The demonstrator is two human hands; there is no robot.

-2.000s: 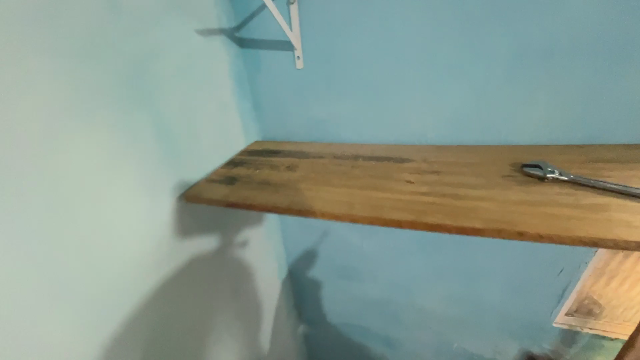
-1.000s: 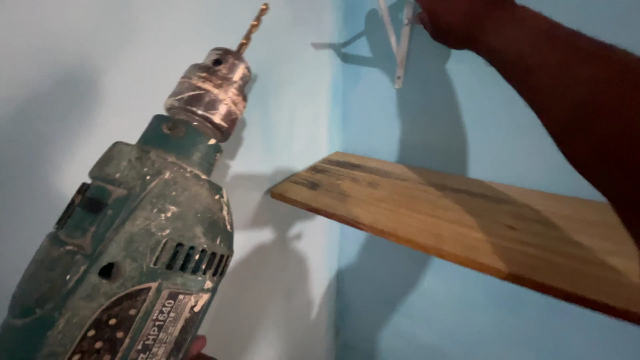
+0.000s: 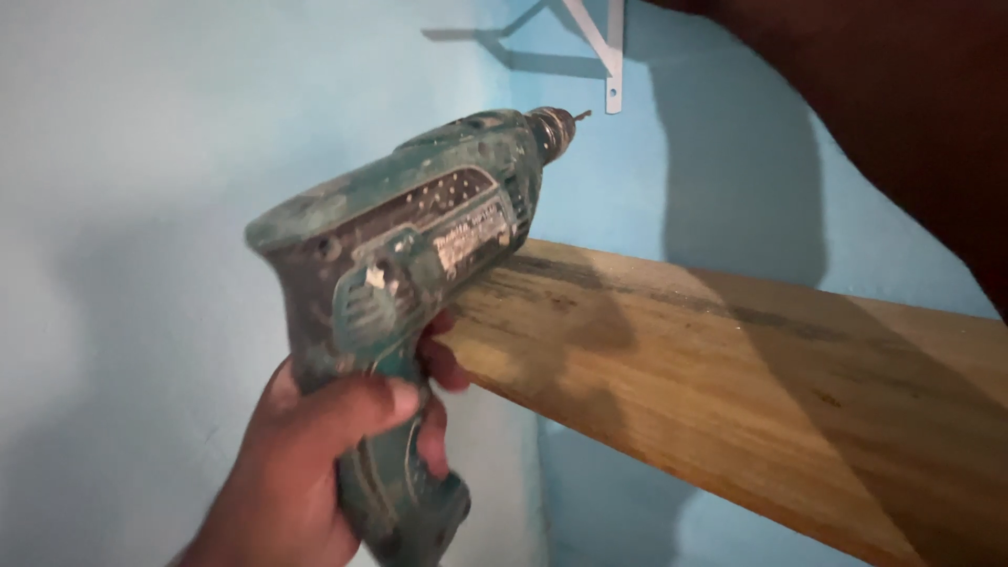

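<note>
My left hand grips the handle of a worn green Makita power drill, thumb on the near side and fingers wrapped around by the trigger. The drill points right and away, and its drill bit is just left of the lower end of a white metal shelf bracket, near the screw hole there. Whether the bit touches the wall cannot be told. My right forearm crosses the upper right; the right hand lies beyond the top edge, out of sight.
A wooden shelf board runs from beneath the drill to the lower right. A pale wall on the left meets a blue wall behind the board. Shadows of the arm and bracket fall on the walls.
The drill, upright at the left one second ago, now points right near the bracket's lower end. My right hand, at the bracket then, has left the view. Two seconds ago neither hand showed.
</note>
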